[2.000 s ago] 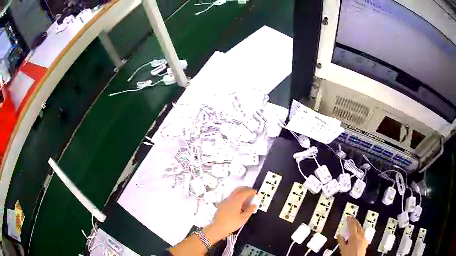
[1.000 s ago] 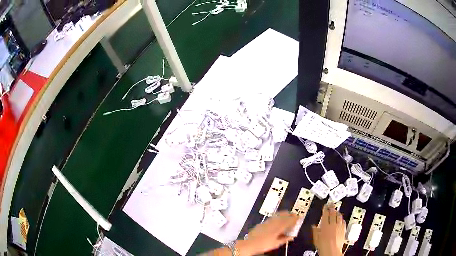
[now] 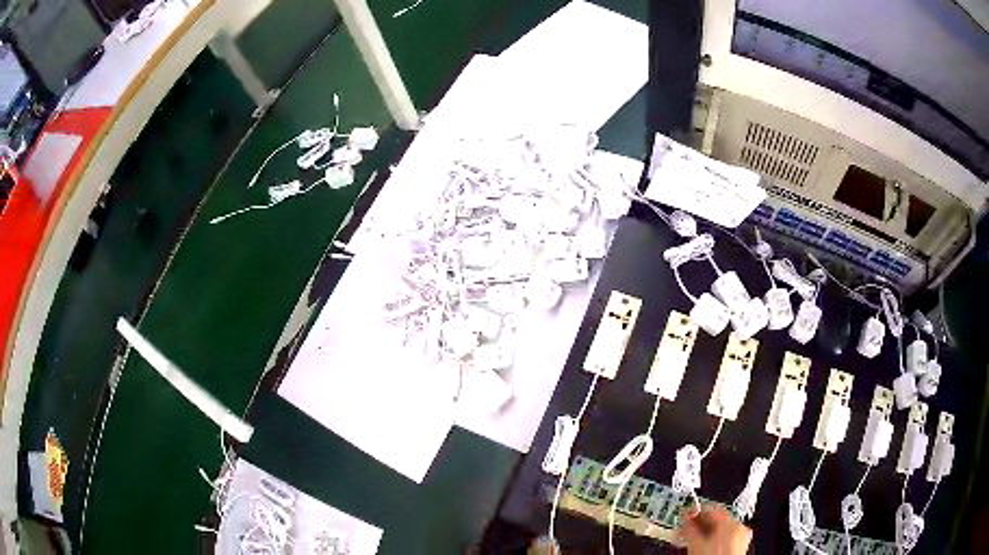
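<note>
Cream test sockets (image 3: 678, 330) stand in a row on the black bench, each with a white power adapter (image 3: 605, 353) on its lower part. Thin white output cords (image 3: 561, 444) in tied coils run down from the adapters. A green connection board (image 3: 620, 502) lies below the sockets. My right hand (image 3: 716, 533) is at the board's lower edge, partly cut off and blurred, its fingers closed at the end of an output cord. My left hand (image 3: 542, 545) shows only as fingertips at the bottom edge, touching another cord; its grip is hidden.
A tangled heap of adapters (image 3: 488, 266) lies on white paper sheets (image 3: 352, 379), left of the sockets. More adapters (image 3: 748, 314) lie between sockets and beige tester (image 3: 824, 163). The green conveyor (image 3: 228, 293) carries a small adapter cluster (image 3: 338, 163) and a white divider bar (image 3: 184, 379).
Both hands have moved down from the sockets to the near edge. Adapters now sit on all the sockets in view, including those my hands covered. The view has tilted down.
</note>
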